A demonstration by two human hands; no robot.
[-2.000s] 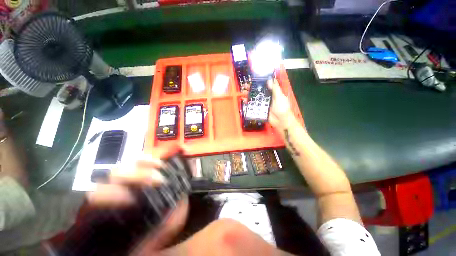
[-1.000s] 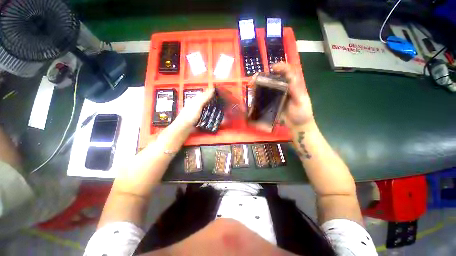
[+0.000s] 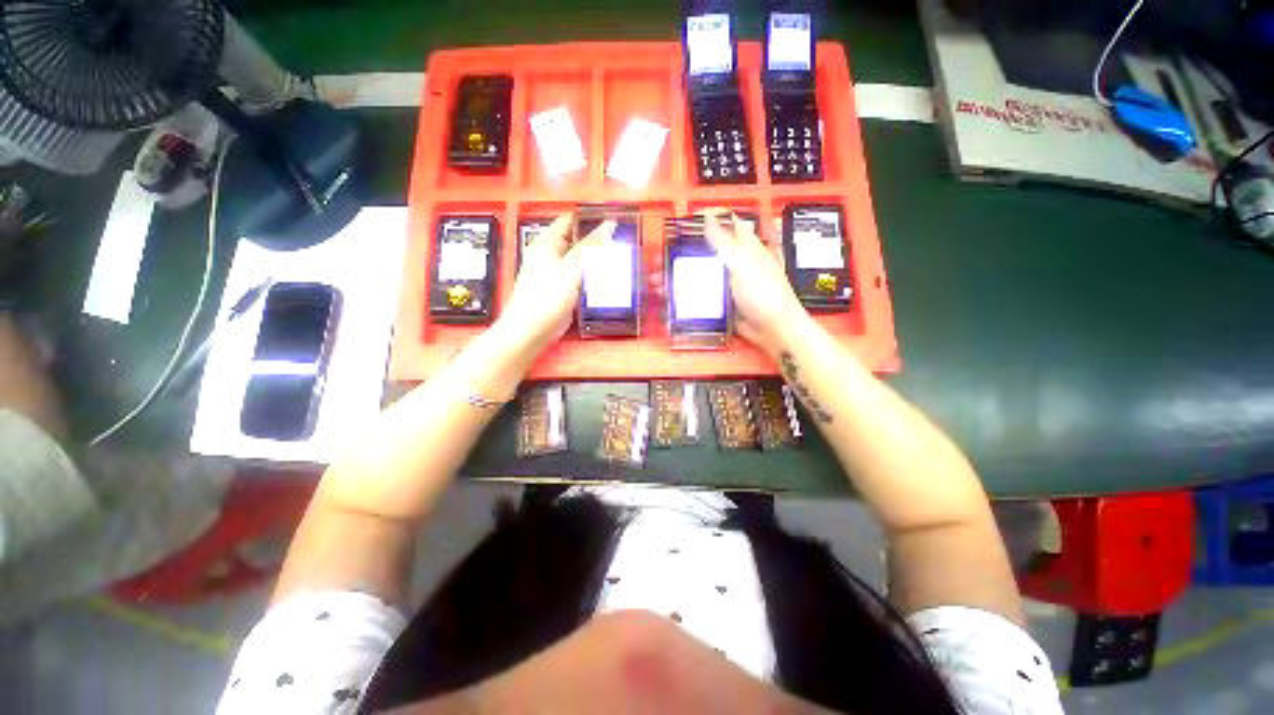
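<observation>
My left hand (image 3: pixel 542 284) holds a flip phone (image 3: pixel 609 279) with a lit white screen over the front row of the orange-red tray (image 3: pixel 643 366). My right hand (image 3: pixel 756 279) holds another flip phone (image 3: pixel 699 291), also lit, beside it. Their keypads are not visible. Two open flip phones (image 3: pixel 718 112) (image 3: pixel 792 112) stand at the back right pockets with lit screens and keypads. Closed phones lie at back left (image 3: pixel 481 123), front left (image 3: pixel 464 268) and front right (image 3: pixel 817 259); another is partly hidden by my left hand. White cards (image 3: pixel 558 143) (image 3: pixel 637 152) lie in two back pockets.
Several small brown-and-white pieces (image 3: pixel 676 414) lie along the tray's near edge. A black smartphone (image 3: pixel 291 360) lies on a white sheet (image 3: pixel 366 306) at left, with a fan (image 3: pixel 105 70) behind. A printed box (image 3: pixel 1034 133) is at right. Another person's sleeve (image 3: pixel 42 524) shows at left.
The two phones in my hands have come side by side over the front pockets, their screens now lit towards me. The front-right closed phone is now uncovered. The whole view has shifted slightly.
</observation>
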